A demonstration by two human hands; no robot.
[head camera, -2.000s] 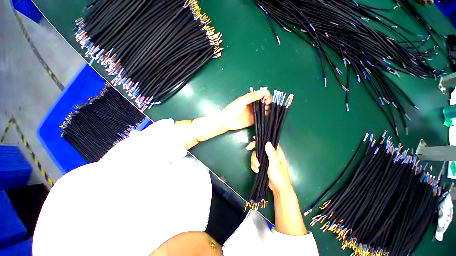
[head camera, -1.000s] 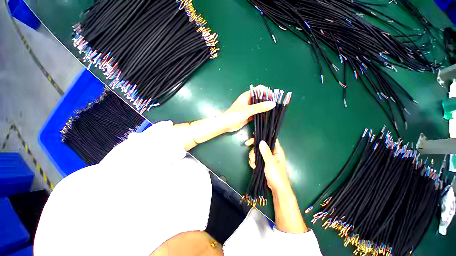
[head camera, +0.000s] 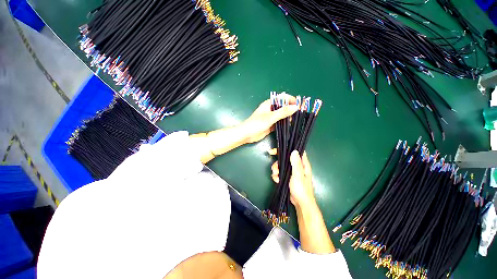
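Observation:
A cable bundle of short black cables stands fanned out at its upper end in front of me, with coloured stripped wire ends at the top and brass-coloured ends at the bottom over the table edge. My left hand is bare and holds the bundle near the coloured ends, with the thumb across the front. My right hand is bare and is closed round the bundle's middle and lower part, with fingers showing on its left side. The fingers behind the cables are hidden.
A wide left cable stack lies on the green table. A right cable stack lies beside a metal bar. Loose long cables spread across the far side. A blue bin with cables sits below the left edge.
Both hands stay on the bundle. Its coloured ends are spread slightly wider than a second ago, with a gap beside my left thumb tip. My right thumb has moved slightly up and right.

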